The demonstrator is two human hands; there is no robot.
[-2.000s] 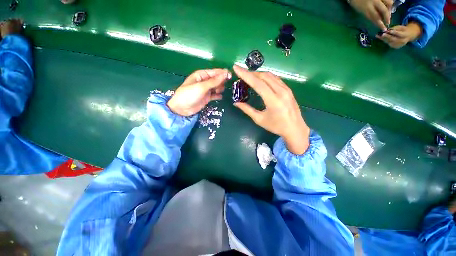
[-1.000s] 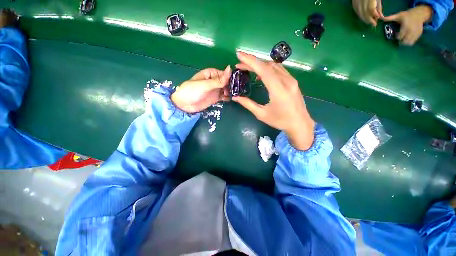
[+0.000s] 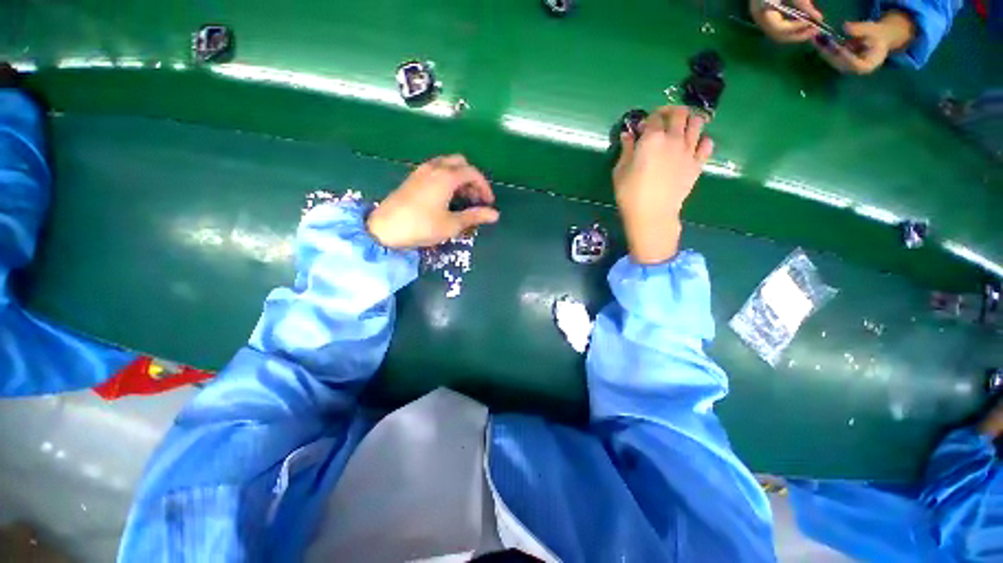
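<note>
My right hand (image 3: 663, 159) reaches over the belt; its thumb and forefinger are at a black housing (image 3: 631, 121), partly hidden by them. My left hand (image 3: 431, 206) is at the bench edge with curled fingers and a gap between thumb and forefinger; no part shows in it. Under and beside it lies a loose pile of tiny white and silvery parts (image 3: 452, 260). Another black housing with a light inside (image 3: 588, 243) lies on the bench between my hands.
More housings ride on the green belt (image 3: 319, 39), one at centre left (image 3: 416, 81). A dark clump (image 3: 704, 86) lies just beyond my right hand. A white wad (image 3: 572, 322) and clear bag (image 3: 783, 306) are on the bench. Another person's hands (image 3: 841, 39) hold a thin tool.
The housing that was in my hands now lies on the bench. My right hand has moved forward and right to the belt housing. My left hand has separated from it. Belt items have shifted right.
</note>
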